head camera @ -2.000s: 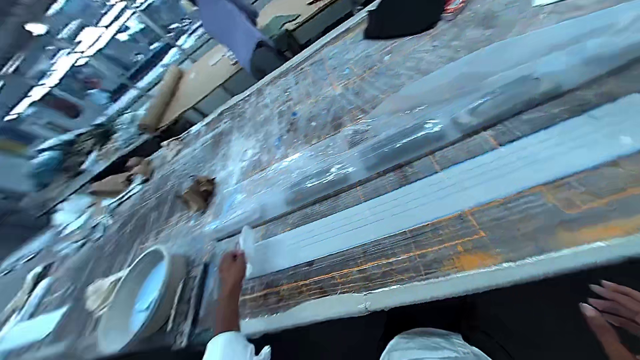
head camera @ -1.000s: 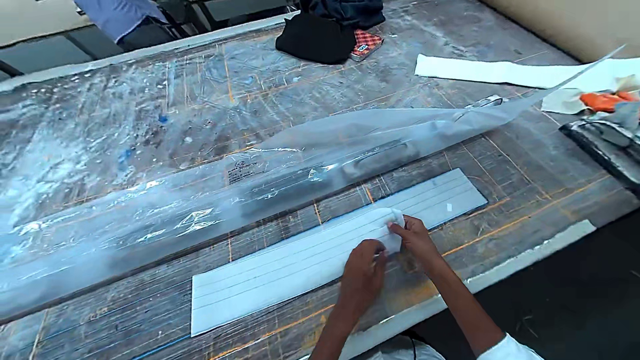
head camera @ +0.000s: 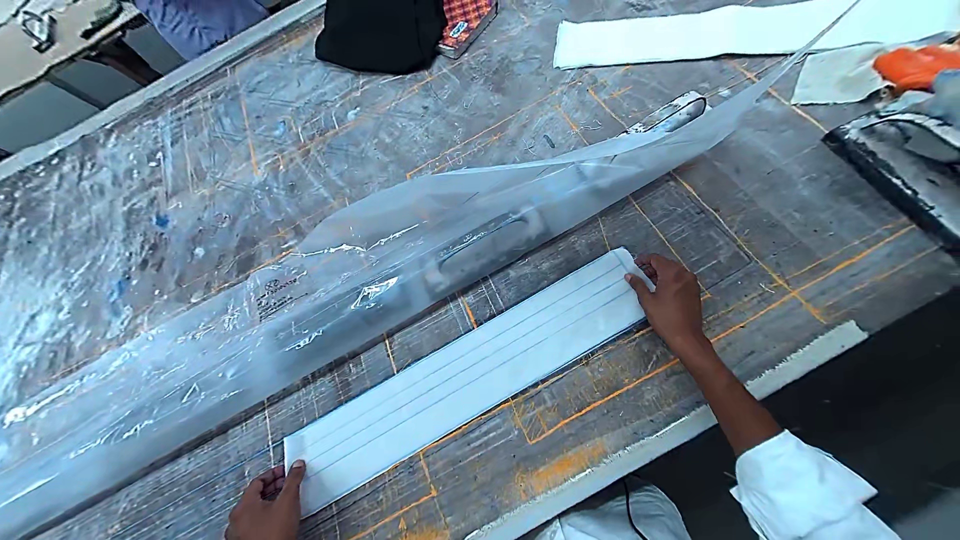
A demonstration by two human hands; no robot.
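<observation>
A white strip with thin parallel lines (head camera: 465, 375) lies slantwise on the marked work table (head camera: 585, 420). My left hand (head camera: 270, 499) pinches its lower left end, thumb on top and fingers at the edge. At the far right end, my right hand (head camera: 670, 292) grips the corner between thumb and fingers. Just beyond the strip stretches a long sheet of clear plastic (head camera: 360, 285), which covers a long bar-like thing with a slot in it; what that thing is I cannot tell.
A black cloth item (head camera: 379, 34) and a red checked item (head camera: 466, 26) lie at the back. White fabric (head camera: 660, 39) is at the upper right, near an orange item (head camera: 915, 66) and a dark-edged tool with a handle (head camera: 900, 165). A person's purple garment (head camera: 199, 26) shows beyond the table.
One second ago both hands were close together near the middle and right of the strip; now they are apart, one at each end. The strip's far part no longer shows a raised fold.
</observation>
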